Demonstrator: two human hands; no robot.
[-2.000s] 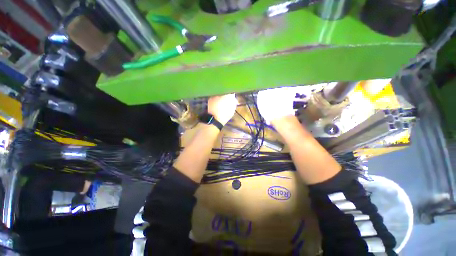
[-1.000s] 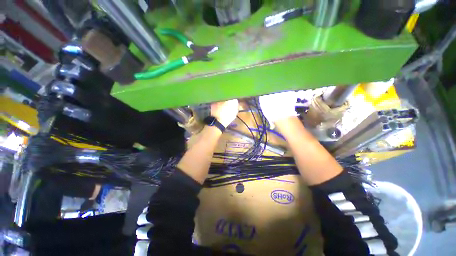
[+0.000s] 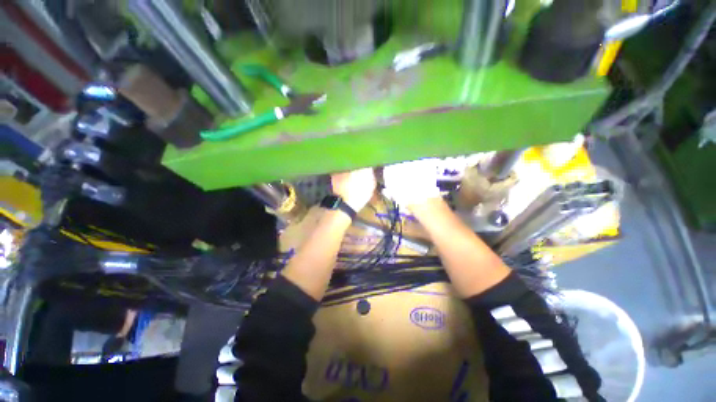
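My left hand (image 3: pixel 355 187), with a dark wristband, is just under the front edge of the green platen (image 3: pixel 377 145). My right hand (image 3: pixel 411 182), in a white glove, is close beside it on the right. Both are overexposed and partly hidden by the platen, so the fingers and any grip cannot be made out. Thin black cables (image 3: pixel 390 237) run down from between the hands and across the cardboard sheet (image 3: pixel 396 345). A narrow silver strip (image 3: pixel 412 245) lies at an angle among the cables.
Green-handled cutters (image 3: pixel 250 126) and a small silver-black tool (image 3: pixel 413 56) lie on the platen. Chrome tie bars (image 3: pixel 480 31) pass through it. Silver profiles (image 3: pixel 542 216) lie at right, above a round white tub (image 3: pixel 600 345). Thick cable bundles (image 3: pixel 94 161) hang at left. A person's hand shows at lower left.
The camera view has shifted, so the platen sits lower and more to the left. Both hands stay under the platen's edge, a little closer together.
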